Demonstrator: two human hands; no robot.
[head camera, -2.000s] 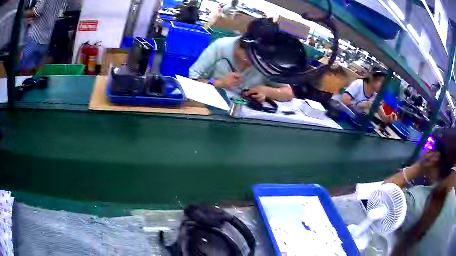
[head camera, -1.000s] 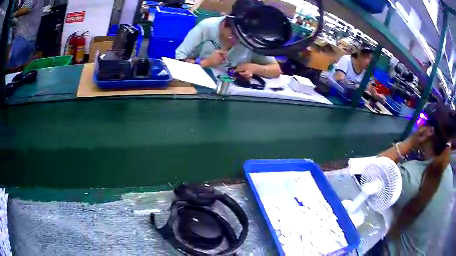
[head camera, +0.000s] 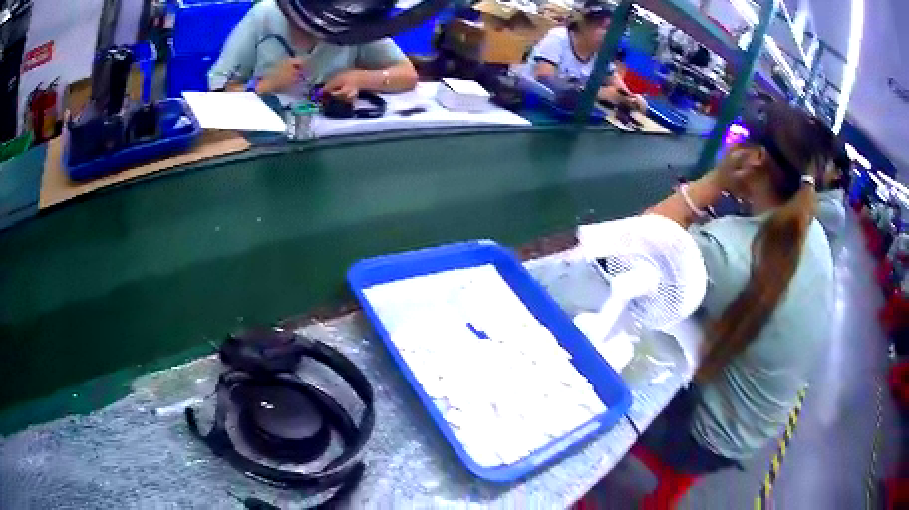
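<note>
Black headphones (head camera: 289, 413) lie on the greyish-blue bench covering (head camera: 110, 453) at the lower left, with a large round cup inside the curved band. A blue tray (head camera: 377, 317) stands to their right, tilted in view. Many small flat white pieces (head camera: 498, 374) cover its floor, with one small blue piece (head camera: 477, 330) among them. Neither of my hands is in view.
A white fan (head camera: 648, 279) stands right of the tray. A seated person (head camera: 767, 289) is beyond it at right. The green conveyor (head camera: 239, 239) runs behind the bench. Two people work across it, near a blue bin (head camera: 130, 154). Dark headphones (head camera: 359, 15) hang at the top edge.
The view has turned to the right, so the headphones, tray and people have shifted left in the picture. The seated person at right and the fan show more fully. The headphones and tray look unmoved on the bench.
</note>
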